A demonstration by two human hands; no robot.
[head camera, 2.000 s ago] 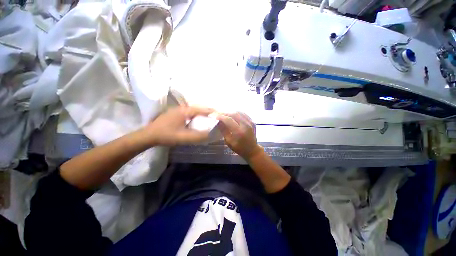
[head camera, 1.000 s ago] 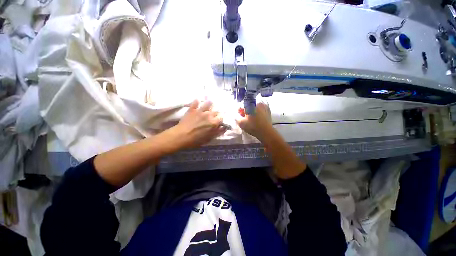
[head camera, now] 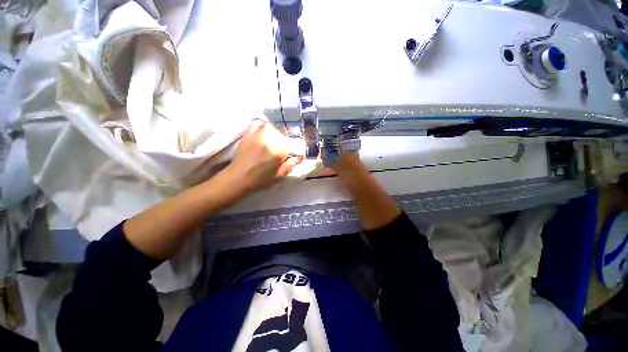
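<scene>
The off-white garment cloth (head camera: 89, 158) lies heaped left of the sewing machine (head camera: 427, 69), and a fold of it runs right to my left hand. My left hand (head camera: 262, 157) is closed on the cloth just left of the presser foot area, its fingertips washed out by the lamp. My right hand (head camera: 339, 168) is at the needle area, its fingers mostly hidden under the metal parts of the machine head (head camera: 311, 127). A small bright part of the cloth shows between the hands. Whether my right fingers grip it cannot be seen.
The white sewing table (head camera: 441, 152) has a grey, ruler-marked front edge (head camera: 296, 218). A pale crumpled cloth heap (head camera: 475, 268) lies below the table at the right, beside a blue panel (head camera: 568, 254). A round blue and white item (head camera: 615, 251) is at the far right.
My hands moved from holding a small white piece at the table's front up to the needle area. My right hand went under the machine head. The camera view has shifted closer to the machine.
</scene>
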